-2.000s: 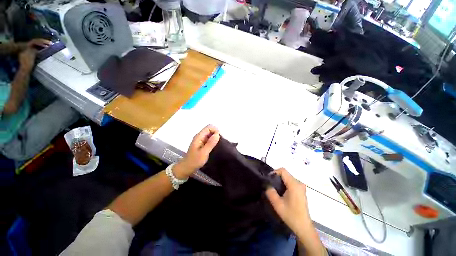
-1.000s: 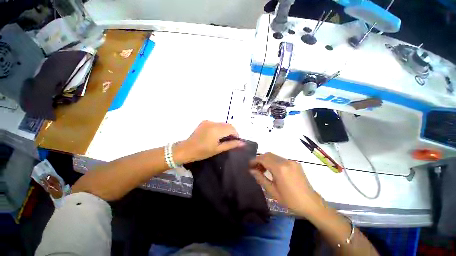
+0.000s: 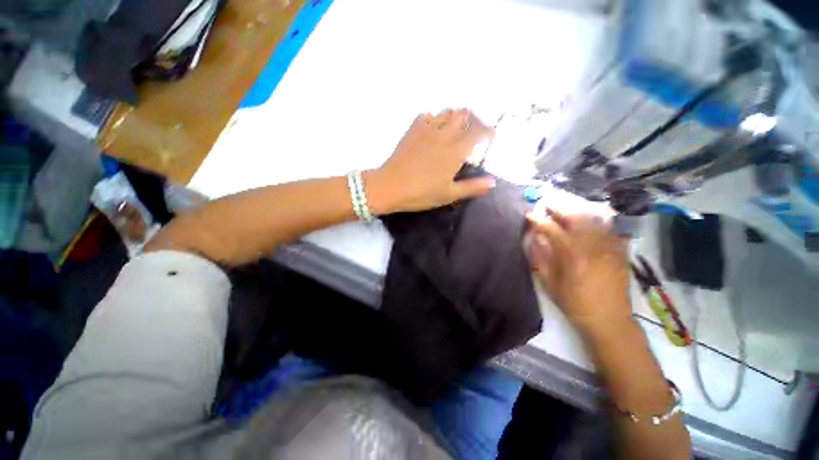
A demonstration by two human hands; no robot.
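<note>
A dark cloth piece [image 3: 462,274] lies over the front edge of the white machine table, its upper edge close to the needle area, and hangs toward the lap. My left hand [image 3: 435,162] rests on its upper left edge, with the thumb on the cloth. My right hand [image 3: 575,256] holds the cloth's upper right edge beside the presser foot area and is blurred. The white sewing machine head [image 3: 664,99] with blue parts stands just behind my right hand. The needle and foot are too blurred to tell apart.
Thread snips [image 3: 663,304] and a black phone [image 3: 695,252] with a pale cable lie right of my right hand. Dark folded pieces [image 3: 112,45] lie on the brown board [image 3: 193,108] at left. A small package [image 3: 126,211] is below the table at left.
Both hands have moved with the cloth from the table's front edge up to the needle area. The view has moved closer and tilted.
</note>
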